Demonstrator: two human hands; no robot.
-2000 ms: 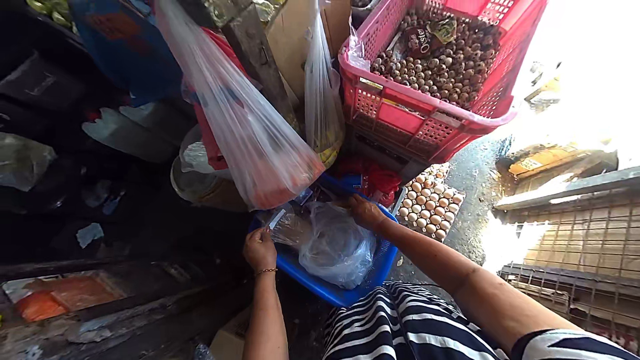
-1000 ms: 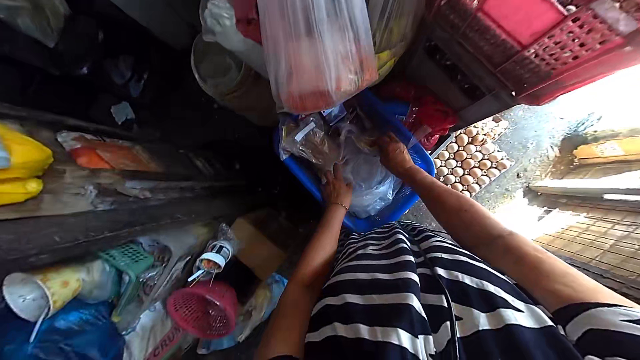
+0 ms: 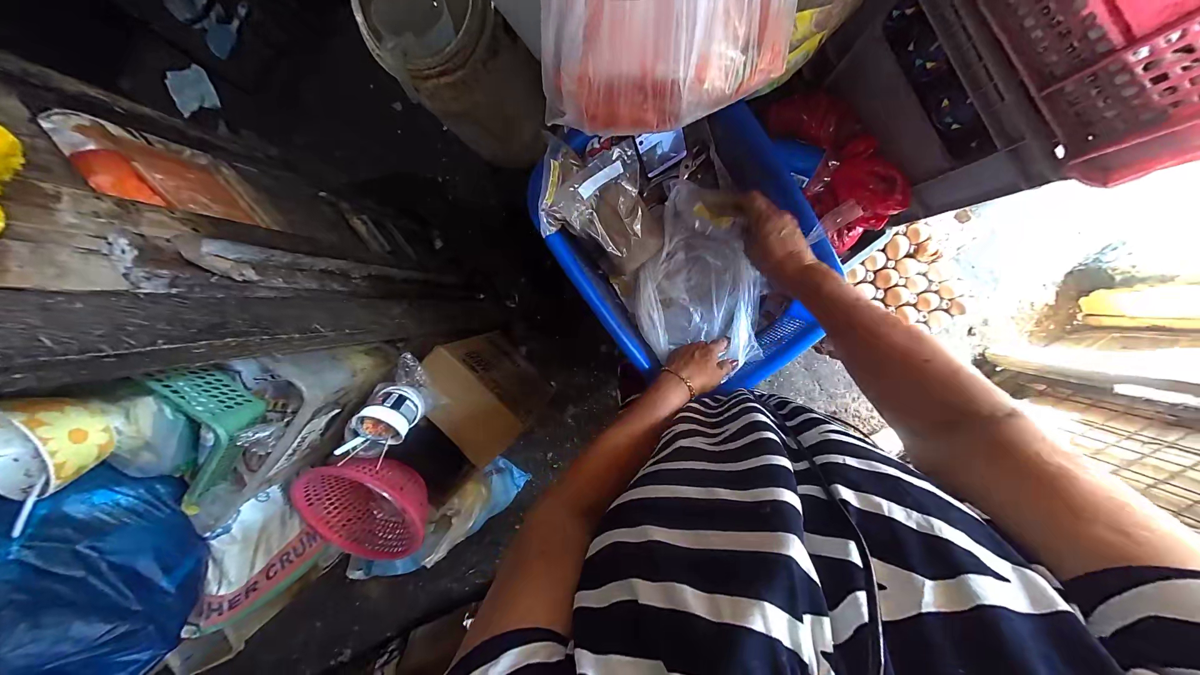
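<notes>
A blue plastic basket (image 3: 600, 286) stands in front of my body. Inside it lie a clear plastic bag (image 3: 698, 267) and, to its left, a transparent packet with brownish contents (image 3: 609, 206). My left hand (image 3: 701, 366), with a bracelet at the wrist, touches the near end of the clear bag; whether its fingers grip the plastic cannot be told. At the bag's upper right is my right hand (image 3: 773, 234), its fingers blurred and curled by a yellowish piece. A hanging plastic bag with orange-red contents (image 3: 666, 66) covers the basket's far edge.
Eggs (image 3: 905, 277) sit in trays right of the basket, below a red plastic bag (image 3: 858, 183). Red crates (image 3: 1106, 84) stand at upper right. A bucket (image 3: 459, 75) is at upper left. Lower left are a pink colander (image 3: 366, 506), a cardboard box (image 3: 483, 394) and a blue bag (image 3: 94, 572).
My left hand has moved from the basket's left edge, where it was two seconds ago, to the clear bag's near end. The view has turned and come closer to the basket.
</notes>
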